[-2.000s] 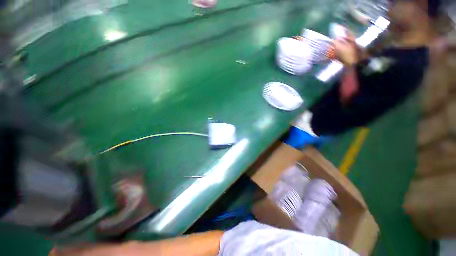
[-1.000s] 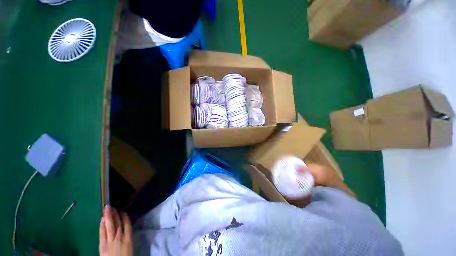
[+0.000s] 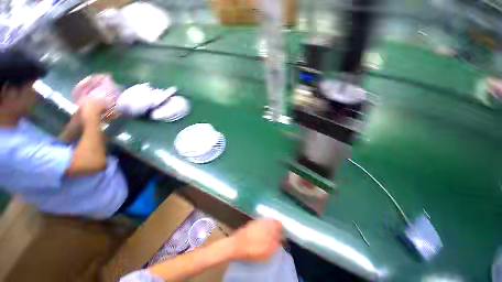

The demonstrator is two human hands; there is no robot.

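My left hand (image 3: 258,240) is blurred at the bench's front edge, its forearm coming in from the lower left. I cannot tell if its fingers hold anything. My right hand is not in view. White fan grilles (image 3: 199,143) lie on the green bench (image 3: 247,160), seemingly overlapping, left of the bench press (image 3: 325,132). The press stands upright, blurred, on a small brown base. A pale blue-grey hand switch (image 3: 424,238) lies on the bench at the right, on a thin cable. A thin rod (image 3: 361,233) lies left of it.
An open carton (image 3: 159,228) with grilles inside stands below the bench edge at the lower left. A seated co-worker (image 3: 55,160) in light blue handles a pinkish item at the left. More grilles (image 3: 170,108) lie near them. A pale upright stand (image 3: 275,71) is behind the press.
The view has swung from the floor cartons to the bench and the left co-worker. My right hand, which held a grille over a carton, has left the picture. My left hand still is by the bench edge.
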